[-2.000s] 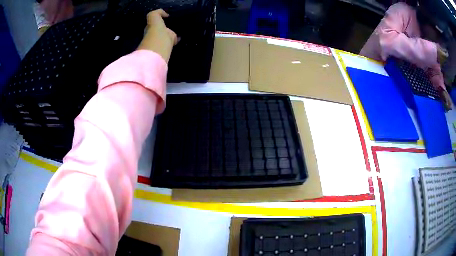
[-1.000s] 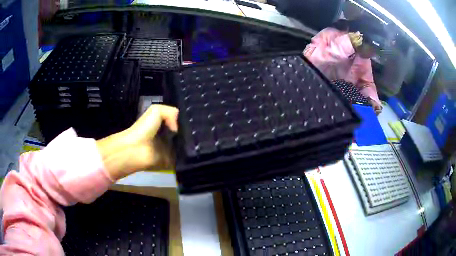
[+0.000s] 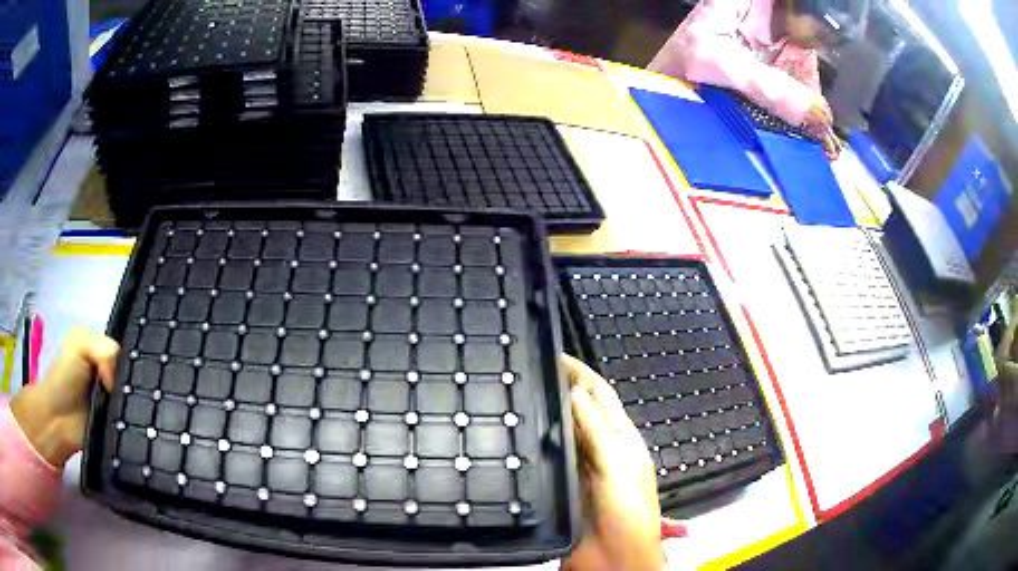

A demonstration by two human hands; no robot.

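Note:
A black blister tray (image 3: 324, 396) with rows of small bright parts is held up close in front of me, tilted so its face shows. My left hand (image 3: 69, 404) grips its left edge. My right hand (image 3: 612, 474) grips its right edge, fingers partly hidden behind the rim. Whether more trays lie beneath the held one cannot be told. A second black tray (image 3: 670, 363) with bright dots lies on the bench, partly behind the held tray and right hand.
A tall tray stack (image 3: 223, 145) stands back left, with another stack (image 3: 377, 45) beside it. A tray without visible dots (image 3: 474, 167) lies behind on cardboard. Blue boards (image 3: 698, 145), a white tray (image 3: 851, 296) and a person in pink (image 3: 742, 56) are at right.
The dotted tray load has come from the back, down and left, close to me, and its face now tilts towards me. My right hand has come into view on its right edge.

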